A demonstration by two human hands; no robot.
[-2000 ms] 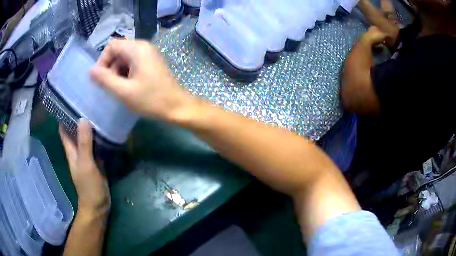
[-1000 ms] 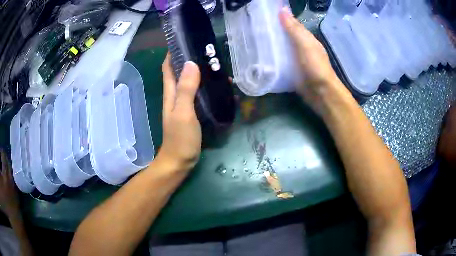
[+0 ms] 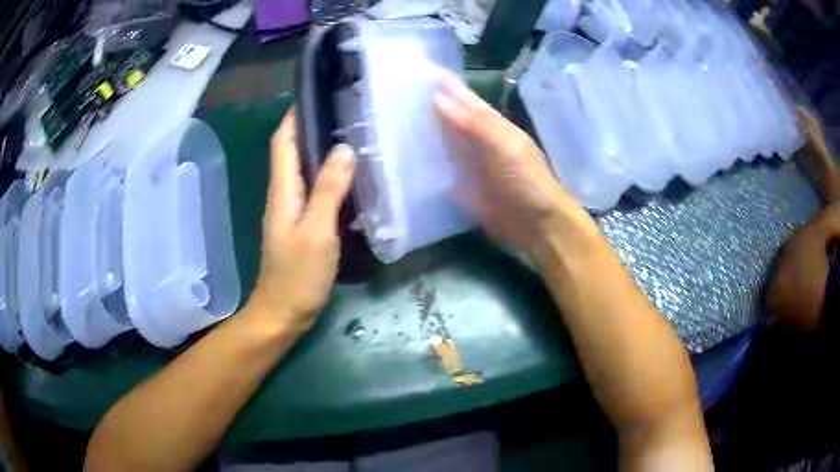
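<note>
A glossy black base point(image 3: 322, 101) is held upright on its side in my left hand point(image 3: 309, 226), its thumb over the near edge. A frosted translucent housing point(image 3: 414, 157) stands against the base's right side, its rim at the base's inner edge. My right hand point(image 3: 507, 175) presses on the housing's outer right face, slightly blurred. Whether the two parts are fully joined cannot be told.
Several open translucent housings point(image 3: 180, 240) stand in a row at left. Assembled units point(image 3: 645, 111) stand at right by bubble wrap point(image 3: 709, 249). Green circuit boards point(image 3: 69, 106) lie at far left beside a white sheet point(image 3: 152, 111). A purple pad point(image 3: 281, 17) lies at the back. Another person's arm point(image 3: 801, 267) is at right.
The housing and black base, apart a second ago, are now together between my hands. My right hand has moved left with the housing. The view has shifted slightly.
</note>
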